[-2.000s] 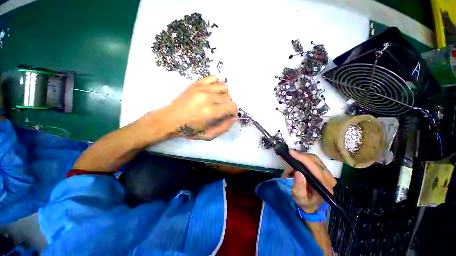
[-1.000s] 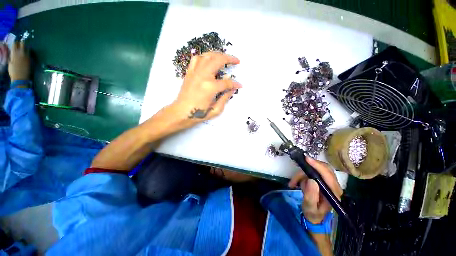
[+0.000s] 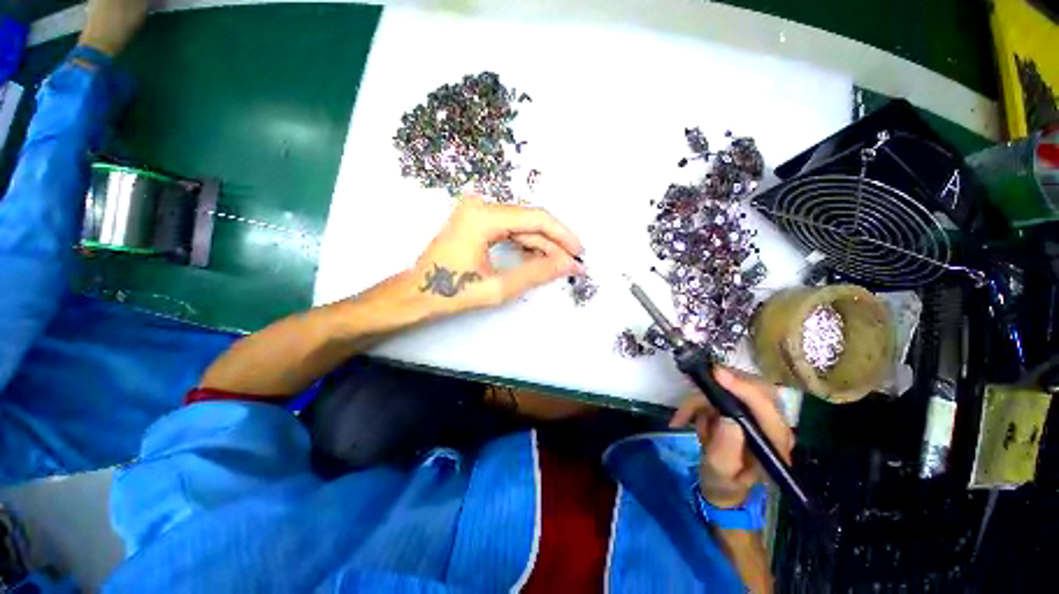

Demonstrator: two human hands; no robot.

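Observation:
My left hand (image 3: pixel 499 255) is over the white sheet (image 3: pixel 592 70), thumb and forefinger pinched together at a small dark part; whether that part is tiny or one of several is too small to tell. A small silvery-dark component (image 3: pixel 582 288) lies just beside the fingertips. My right hand (image 3: pixel 739 439) holds the soldering iron (image 3: pixel 736 406) by its black handle, its metal tip pointing up and left, apart from the component. A greenish-brown heap of small components (image 3: pixel 459 133) lies at the upper left of the sheet. A silvery, purplish-dark pile (image 3: pixel 706 250) lies right of the iron tip.
A solder reel (image 3: pixel 145 214) stands on the green mat (image 3: pixel 273 104) at left. A neighbouring person's blue sleeve (image 3: pixel 52 197) reaches past it. At right are the tan tub (image 3: pixel 859 342) with light pellets, the fan with wire grille (image 3: pixel 859 226) and a yellowish sponge (image 3: pixel 1010 436).
My left hand has moved from the greenish-brown heap down and right to the small component, its fingers closing. My right hand still holds the iron. The neighbour's arm has reached further up at left.

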